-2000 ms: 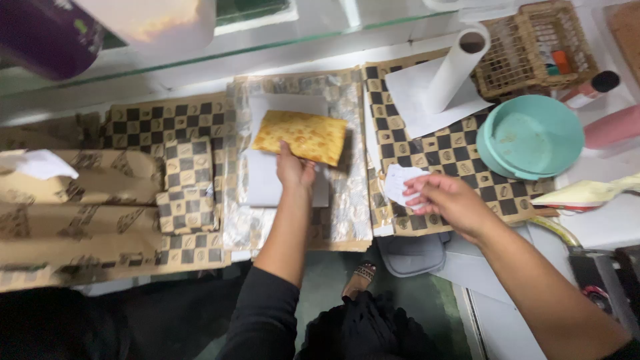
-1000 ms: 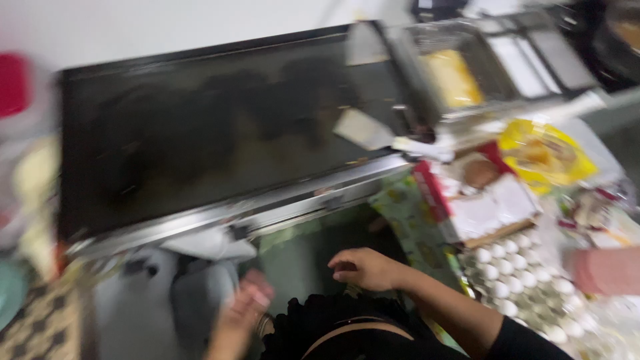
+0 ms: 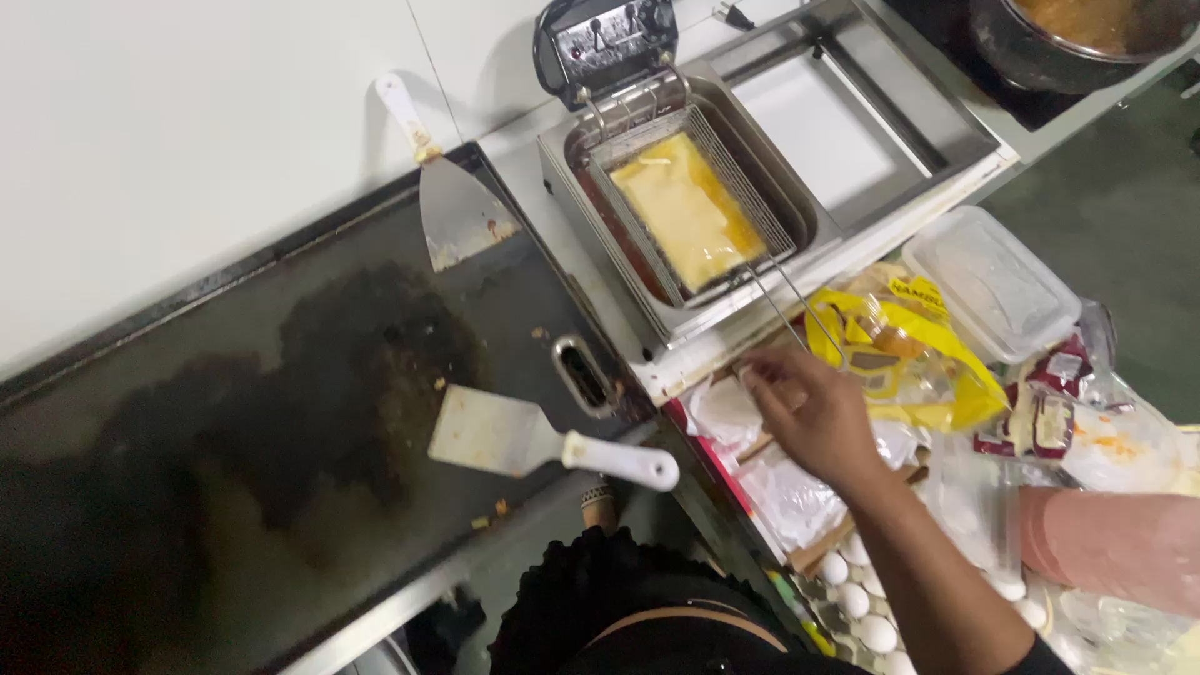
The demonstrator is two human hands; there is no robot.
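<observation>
My right hand [image 3: 814,412] hovers over the area beside the fryer, just below the wire handle of the fryer basket [image 3: 783,305]; its fingers are curled, and whether they touch anything cannot be told. A flat, pale yellow rectangular pastry [image 3: 689,211] lies in the basket, inside the steel deep fryer [image 3: 806,197]. To the left, a wide scraper [image 3: 459,211] with a white handle leans over the griddle's back corner. A white-handled spatula [image 3: 497,431] rests near the front edge of the black griddle [image 3: 234,450]. My left hand is out of view.
A yellow bag of buns [image 3: 905,347], a clear plastic container [image 3: 994,281] and white eggs [image 3: 853,600] in a tray crowd the right side. A pink bottle [image 3: 1116,544] lies near the right edge. A dark pot [image 3: 1078,47] stands at the upper right.
The view has swung from the paper-covered counter to the griddle and fryer. The yellow flat pastry and white paper that my hands held two seconds ago are out of view. My left hand has left view.
</observation>
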